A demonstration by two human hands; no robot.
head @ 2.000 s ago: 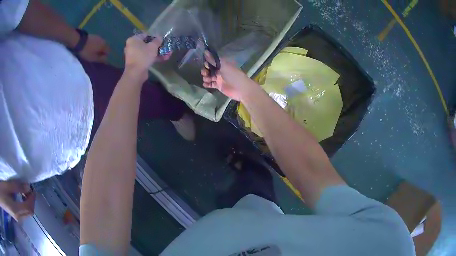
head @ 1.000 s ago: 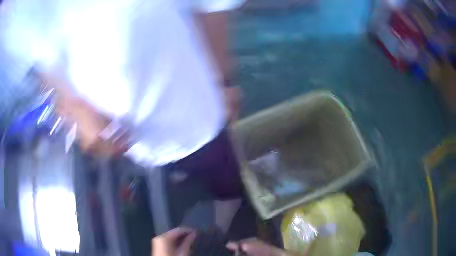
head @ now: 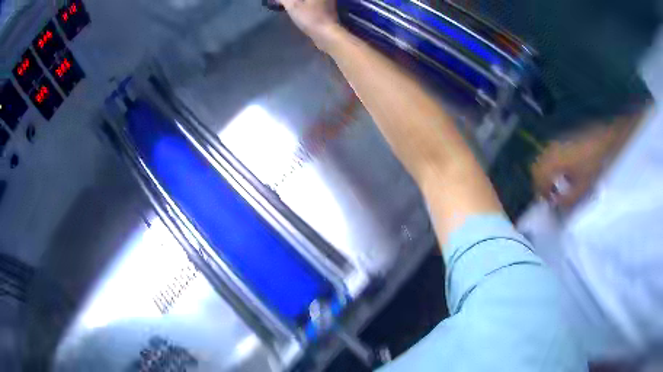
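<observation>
My right hand is at the top edge, partly cut off and blurred, beside the upper blue roller. A small dark thing shows at its fingertips, too unclear to name or to tell if it is held. My left hand is not in view. A wide blue roller lies diagonally across the silver-grey machine bed, between shiny guide bars. Thin, blurred copper-coloured strips lie between this roller and the second blue roller. Glare hides parts of the bed.
Red digital displays are at the upper left. A bracket with blue fittings is at the lower roller end. A person's white clothing is close on the right. A brown box-like shape is behind it.
The view has swung from the bins and co-worker to the roller machine. My right arm now reaches across the bed. My left hand has left the picture.
</observation>
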